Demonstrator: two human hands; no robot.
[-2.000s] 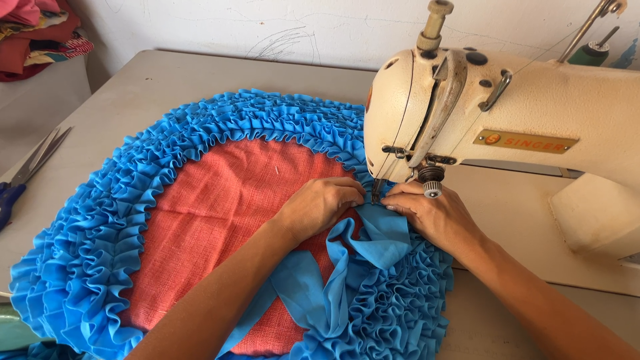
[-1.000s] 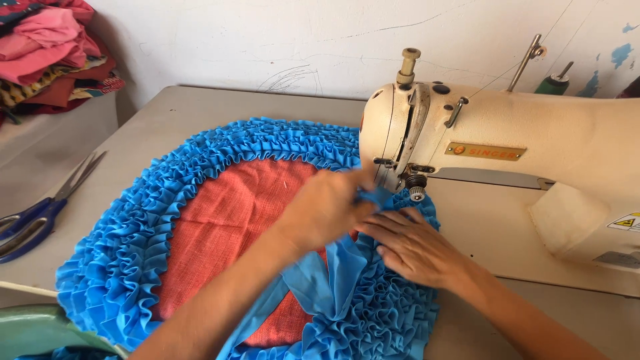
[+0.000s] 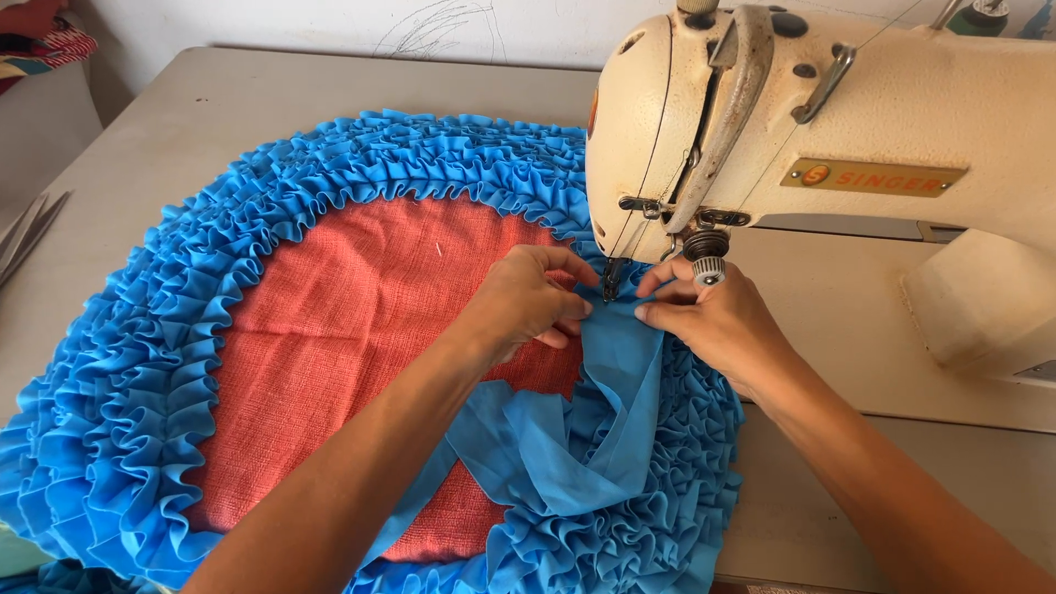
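A coral-red woven fabric panel (image 3: 330, 330) edged with rows of blue ruffles (image 3: 157, 355) lies under the sewing machine (image 3: 891, 107). The presser foot (image 3: 610, 280) rests over a loose blue fabric strip (image 3: 623, 363), which loops down across the panel. My left hand (image 3: 532, 297) is just left of the foot, its fingertips at the strip's left edge. On the other side, my right hand (image 3: 701, 309) pinches the strip's right edge between thumb and fingers. The needle tip is hard to make out.
Scissor blades (image 3: 31, 235) lie at the left edge of the grey table (image 3: 132, 165). Folded fabrics (image 3: 45, 45) are at the upper left. A green thread spool (image 3: 982, 16) stands behind the machine, near the wall (image 3: 330, 25).
A second ago my left hand was blurred, raised in front of the needle area; now it is lower, left of the foot. My right hand has gone from spread flat to pinching the strip.
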